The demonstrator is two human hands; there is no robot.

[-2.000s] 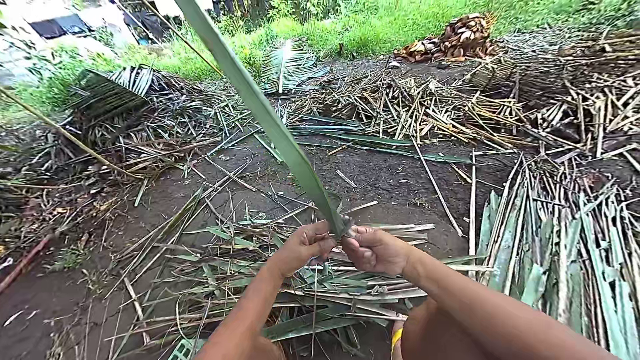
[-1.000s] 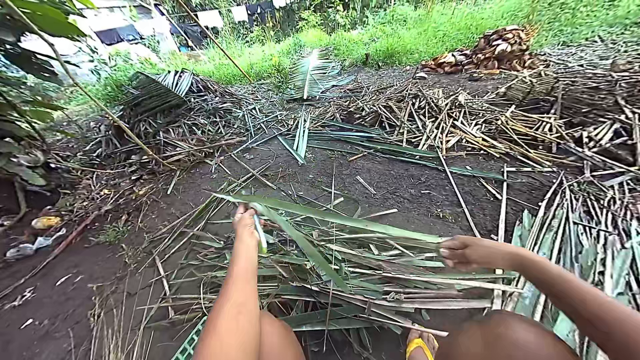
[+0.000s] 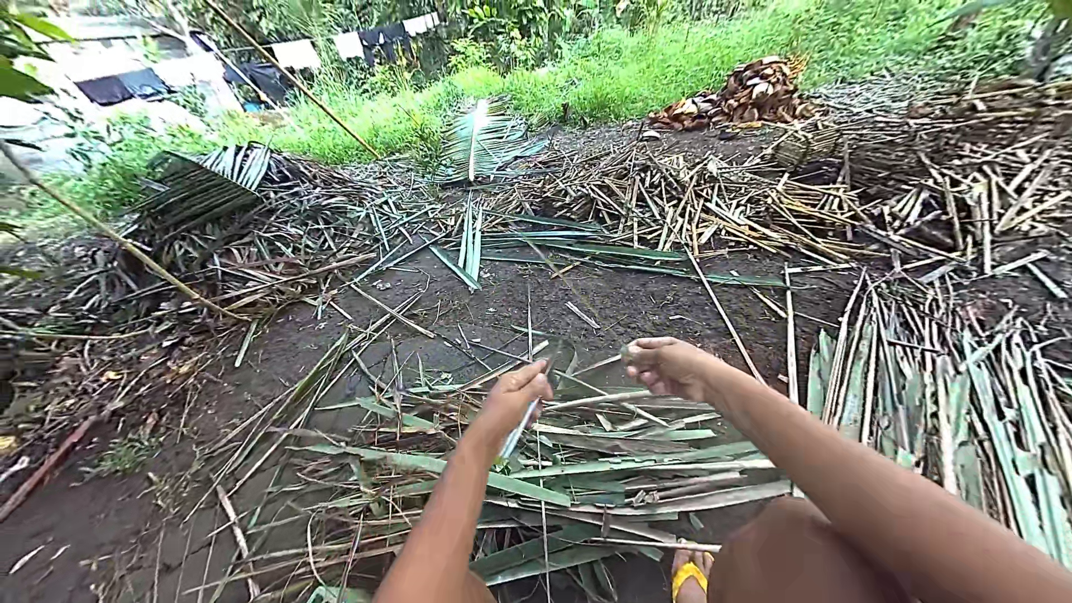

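My left hand (image 3: 515,398), near the centre, is closed around a thin pale strip (image 3: 521,427), with a small dark piece, perhaps a blade, rising above the fingers. To its right, my right hand (image 3: 666,366) has its thumb and fingertips pinched together on something small that is too blurred to name. The two hands are apart, above a loose pile of green and brown palm leaf strips (image 3: 670,465). A long green leaf strip (image 3: 444,463) lies on this pile, below my left hand.
A layer of split green leaves (image 3: 963,410) lies at right. Dry stalks (image 3: 670,197), a palm frond (image 3: 476,138) and brown husks (image 3: 754,96) stand farther back. A slanting stick (image 3: 117,239) crosses the left side. My foot with a yellow strap (image 3: 689,576) is below.
The long green strip stretched between my hands one second ago is no longer held in my right hand. My hands have come closer together and risen above the leaf pile.
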